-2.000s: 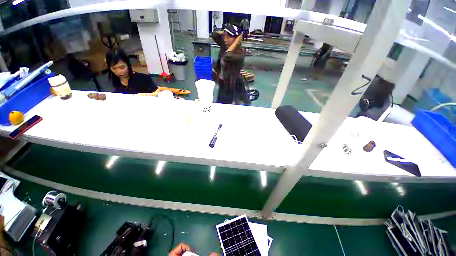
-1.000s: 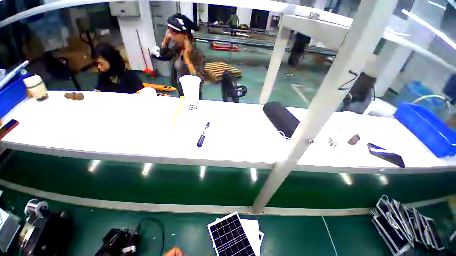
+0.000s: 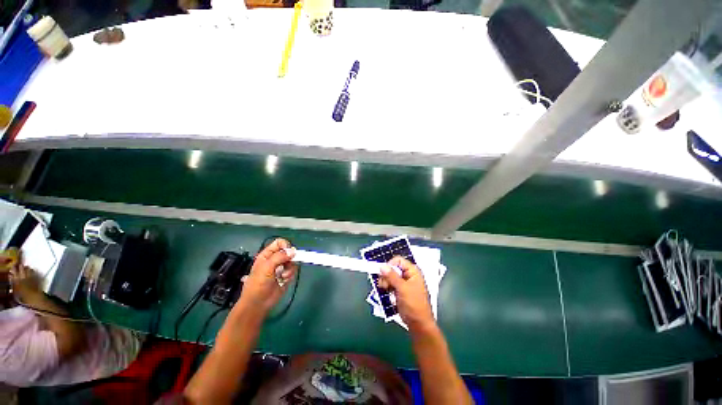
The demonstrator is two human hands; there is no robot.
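Observation:
A narrow white strip [image 3: 336, 261] is stretched nearly level above the green bench. My left hand [image 3: 271, 267] is shut on its left end. My right hand [image 3: 402, 281] is shut on its right end, above a small pile of solar panels. The top solar panel [image 3: 381, 252] has dark grid cells and a white frame; my right hand and the strip hide part of it. White sheets or panel backs [image 3: 431, 265] show at the pile's right side.
A black bench unit [image 3: 225, 274] with looping cable is left of my left hand. A larger black box [image 3: 136, 269] and silvery reel [image 3: 101, 230] are farther left, beside a neighbour's arm. Fanned panels [image 3: 663, 289] lie far right. A metal post [image 3: 529, 168] rises beyond the bench.
The view has tilted down. Both hands, mostly out of the picture before, are now in full view with the white strip stretched between them.

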